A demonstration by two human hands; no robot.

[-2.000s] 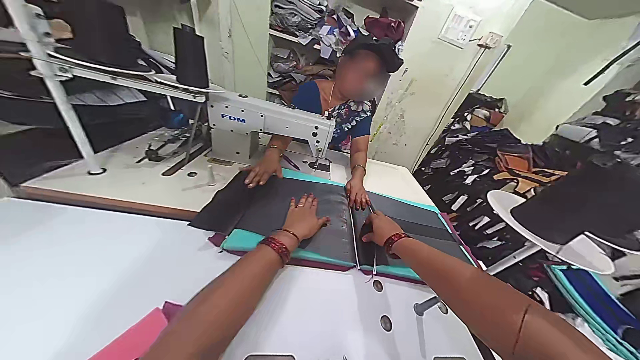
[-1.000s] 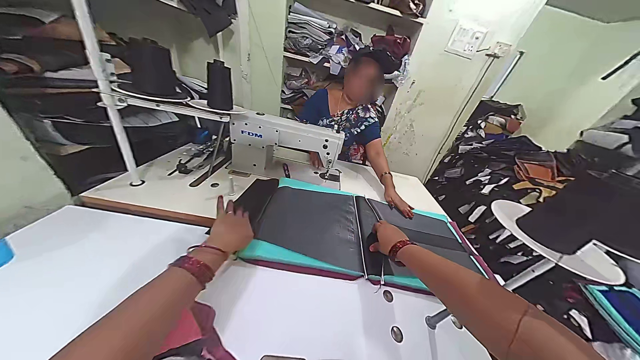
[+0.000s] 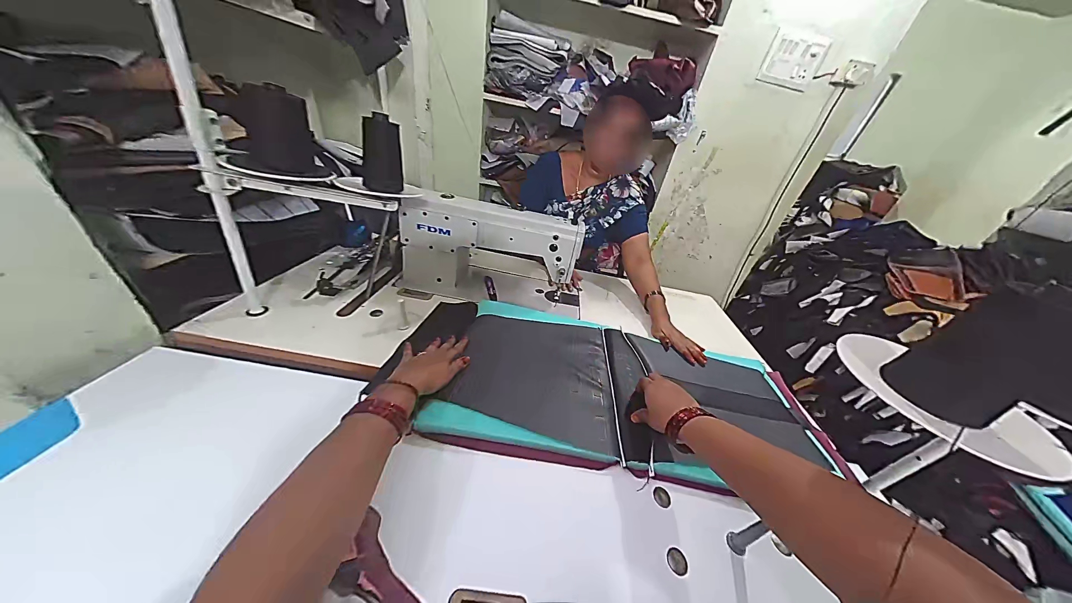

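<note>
A stack of dark grey fabric panels (image 3: pixel 536 368) with turquoise and maroon layers under it lies across the white table. My left hand (image 3: pixel 431 367) rests flat, fingers spread, on the black strip (image 3: pixel 444 322) at the stack's left end. Near the middle, two pale cord-like lines, perhaps zips or piping, cross the panels. My right hand (image 3: pixel 662 402) has its fingers curled on a black fabric edge beside the right-hand line (image 3: pixel 635 356); its fingertips are partly hidden. A co-worker's hand (image 3: pixel 680 342) lies on the far edge of the stack.
Beyond the stack stands a white FDM sewing machine (image 3: pixel 494 239), with black thread cones (image 3: pixel 383 151) at its left. Metal tools (image 3: pixel 343 272) lie on its table. A co-worker faces me behind it. At the right are a round white stand (image 3: pixel 904 402) and a heap of scraps (image 3: pixel 804 335).
My left hand has moved left from the middle of the grey panel to the black strip. The co-worker's near hand has shifted right along the far edge; their other hand has left the stack.
</note>
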